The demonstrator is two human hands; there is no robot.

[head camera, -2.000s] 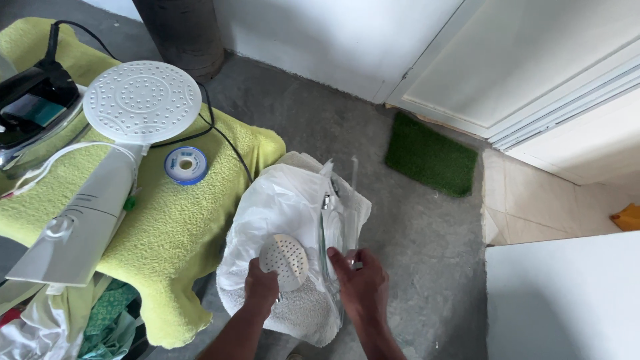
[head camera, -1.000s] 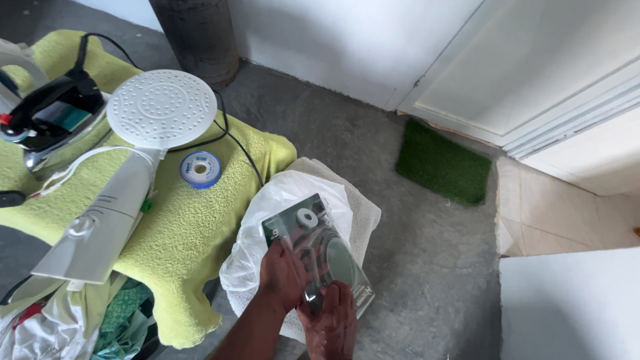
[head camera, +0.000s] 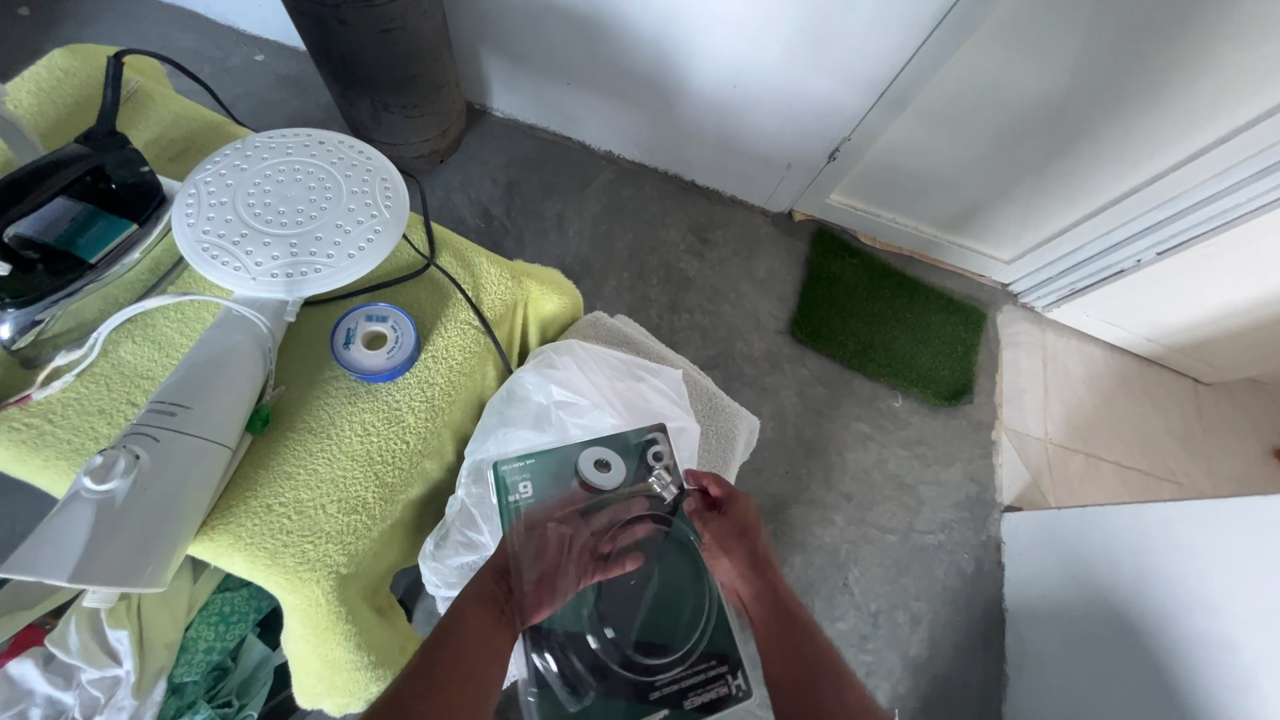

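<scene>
A clear plastic blister pack with a green card is in front of me, over a white plastic bag. My left hand shows through the clear plastic, its fingers spread inside or behind the pack; which of the two I cannot tell. At the pack's upper right edge my right hand grips the plastic near small metal fittings. A white roll sits in the pack's top, and a curved clear moulding lies below. On the yellow towel rest an electric shower head and a blue-and-white roll of thread seal tape.
An iron with a black cord stands on the towel at the left. Clothes lie below it. A dark cylinder stands by the wall. A green turf mat lies before the white door.
The perforated white disc my left hand held two seconds ago is out of sight. The green-carded pack has come into my hands, and my right hand has moved up to its right edge.
</scene>
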